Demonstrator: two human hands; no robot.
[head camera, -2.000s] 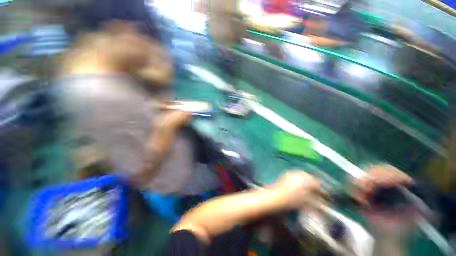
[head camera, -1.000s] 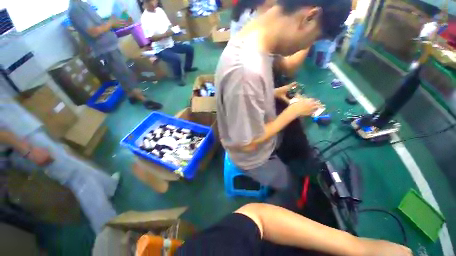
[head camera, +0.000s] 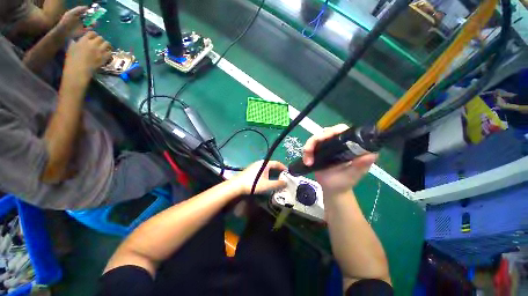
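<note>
My right hand (head camera: 338, 162) is closed round the black electric screwdriver (head camera: 330, 151), which is tilted, its tip down at the upper left corner of the white device housing (head camera: 294, 195). The housing has a round black centre and a yellow-green tail at its lower edge, and lies at the bench edge. My left hand (head camera: 263, 178) holds the housing's left side, fingertips near the screwdriver tip. The black screwdriver cord crosses in front of the left hand. Loose screws (head camera: 293, 148) lie scattered just above the housing.
A green screw tray (head camera: 267, 112) lies beyond the screws. Black power adapters (head camera: 198, 122) and coiled cables lie left. A neighbour's open unit (head camera: 188, 53) sits under a second screwdriver. A person in a grey shirt (head camera: 29, 127) sits left. Blue crates (head camera: 472, 191) stand right.
The view has swung from the neighbour and floor back to the bench. My right hand, the screwdriver in it and the housing are now in view. My left arm now reaches to the housing.
</note>
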